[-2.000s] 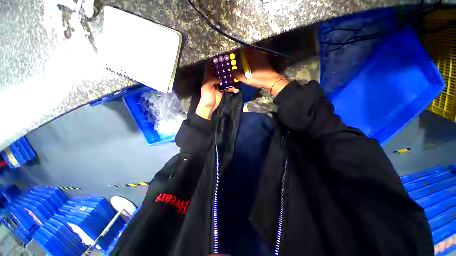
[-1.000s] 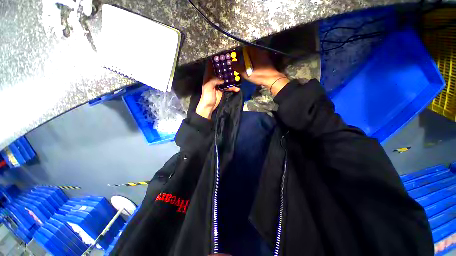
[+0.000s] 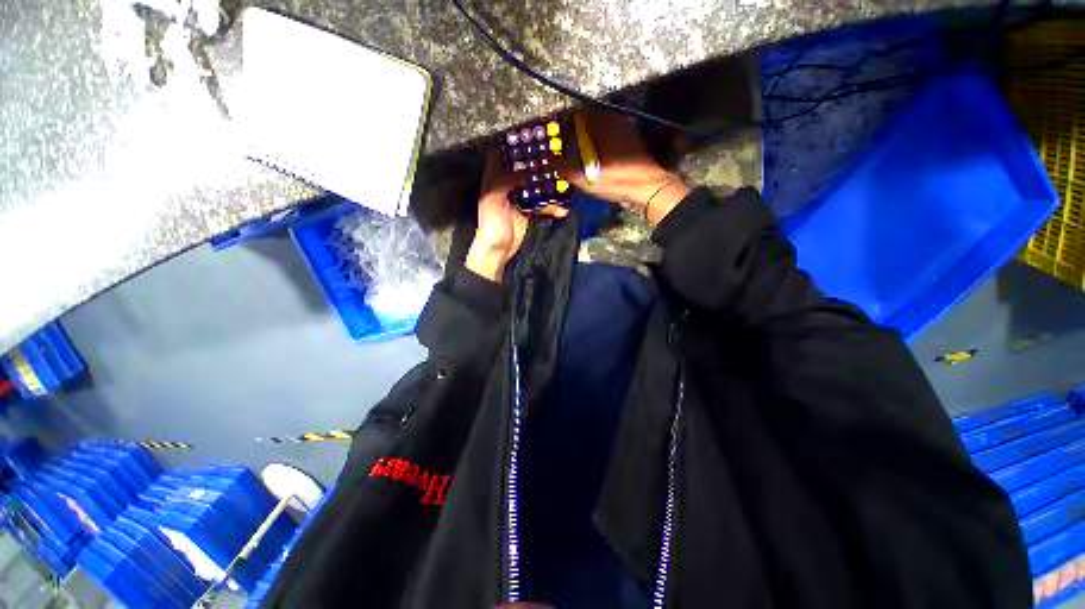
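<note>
My left hand (image 3: pixel 500 224) holds a smartphone (image 3: pixel 535 167) just below the bench edge. Its screen shows a calculator with round keys and an orange-yellow column. My right hand (image 3: pixel 625 173) is at the phone's right side and holds a yellow pen (image 3: pixel 588 149) with a white end. Its fingers are partly in shadow, and whether they touch the screen is unclear. A spiral notepad (image 3: pixel 333 107) with a white page lies on the bench, left of the phone.
The speckled bench (image 3: pixel 619 48) has a black cord (image 3: pixel 524 66) along its edge. White scraps (image 3: pixel 179 36) lie at upper left. Below are a blue bin (image 3: pixel 339 286) of white shreds, a blue crate (image 3: pixel 928 202), a yellow crate (image 3: pixel 1059 155) and stacked blue crates (image 3: pixel 214 523).
Both hands stay in nearly the same place around the phone, with slight finger movement of the right hand over the keys.
</note>
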